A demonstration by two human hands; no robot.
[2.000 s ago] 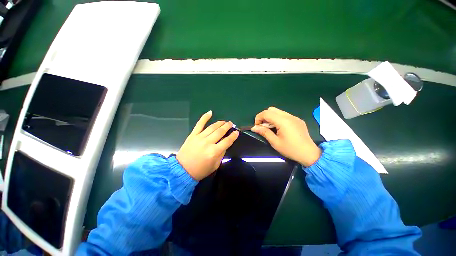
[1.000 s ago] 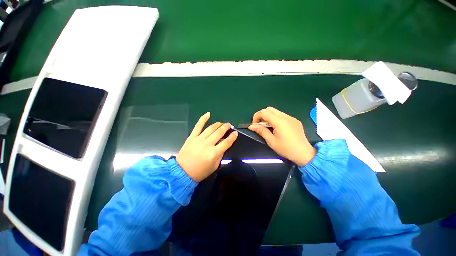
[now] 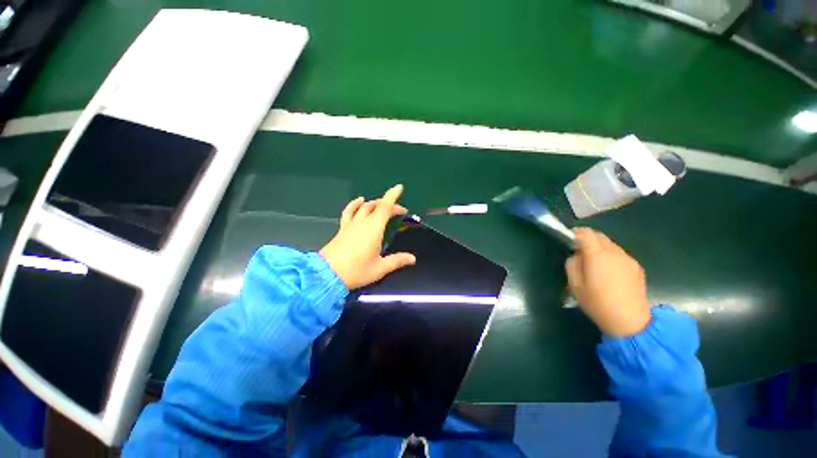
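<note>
A glossy black display panel (image 3: 421,313) lies tilted on the dark green bench, its near end close to my body. My left hand (image 3: 365,241) rests on its upper left edge, fingers spread. My right hand (image 3: 609,279) is right of the panel and holds a blurred blue blade tool wrapped in a whitish wipe (image 3: 537,215), raised toward the upper left. A small stick tool (image 3: 466,209) with a white handle and thin dark tip lies loose just beyond the panel's top corner.
A white carrier tray (image 3: 202,67) with two black panels stands at left. A translucent bottle (image 3: 596,190) with a white piece on top is at upper right. A faint clear film (image 3: 300,199) lies left of my left hand. A whitish strip (image 3: 403,131) borders the brighter green belt.
My right hand has let go of the stick tool, moved right and taken up the blue tool with the wipe. My left hand has shifted slightly, its thumb spread. The view has turned somewhat.
</note>
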